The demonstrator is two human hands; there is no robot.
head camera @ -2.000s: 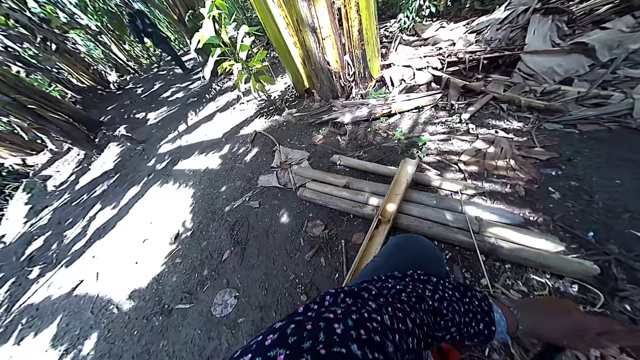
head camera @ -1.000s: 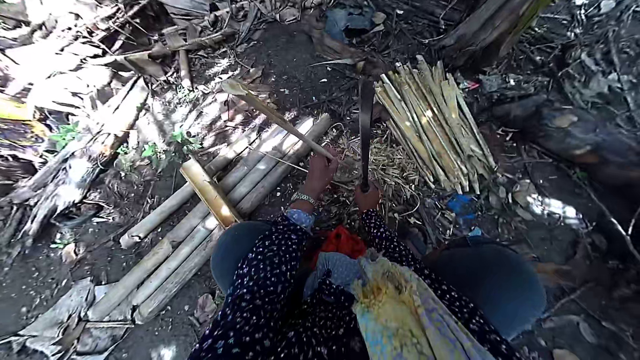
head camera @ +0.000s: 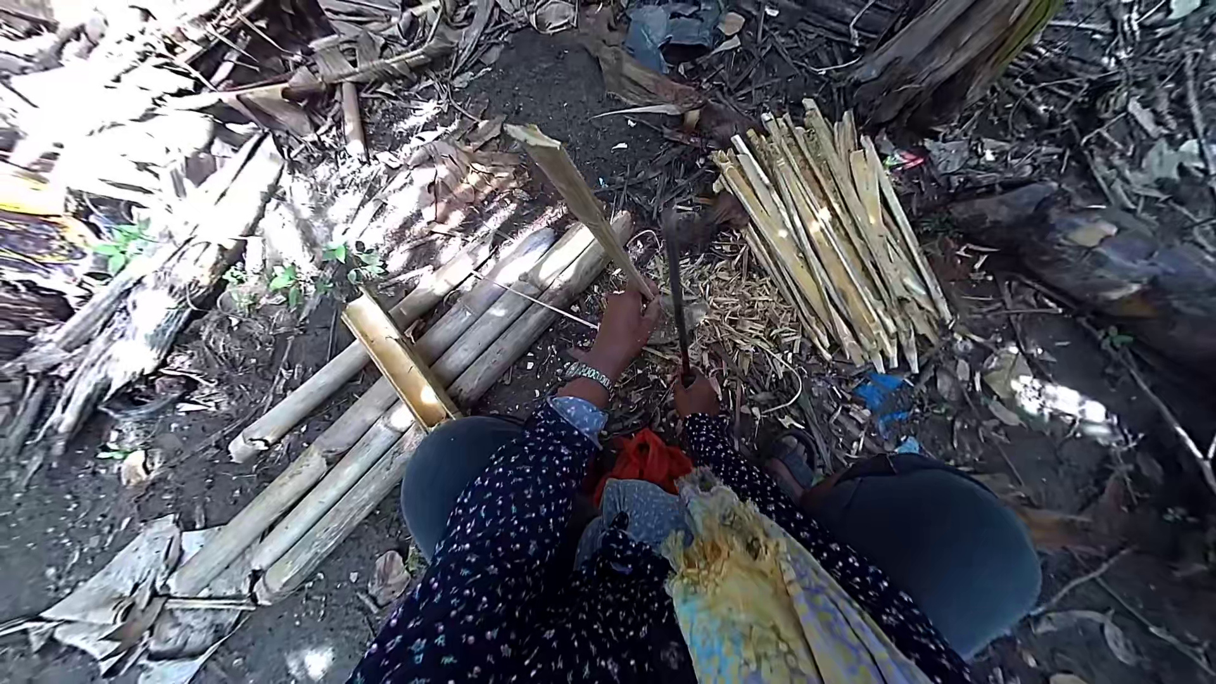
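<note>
My left hand (head camera: pixel 627 328), with a metal bracelet at the wrist, grips the lower end of a split bamboo strip (head camera: pixel 584 199) that slants up to the left. To its right, my right hand (head camera: pixel 696 394) is closed around the near end of a long dark blade (head camera: pixel 675 285), which stands close beside the strip; I cannot tell whether they touch. Pale shavings (head camera: pixel 755 304) lie on the soil just right of the blade. Beyond them is a pile of split bamboo strips (head camera: pixel 826 237). Left of my hands, a half-split bamboo piece (head camera: pixel 399 356) rests across several bamboo poles (head camera: pixel 494 332).
A weathered log (head camera: pixel 180 294) lies at the left, and a dark log (head camera: pixel 1092 247) at the right. A stump (head camera: pixel 940 57) stands at the top right. Dry leaves (head camera: pixel 123 598) cover ground at the lower left. A red cloth (head camera: pixel 646 463) is between my knees.
Two seconds ago the view was turned toward the path, with one arm stretched out to the right. Since one second ago, the strip's upper end and the blade have shifted slightly.
</note>
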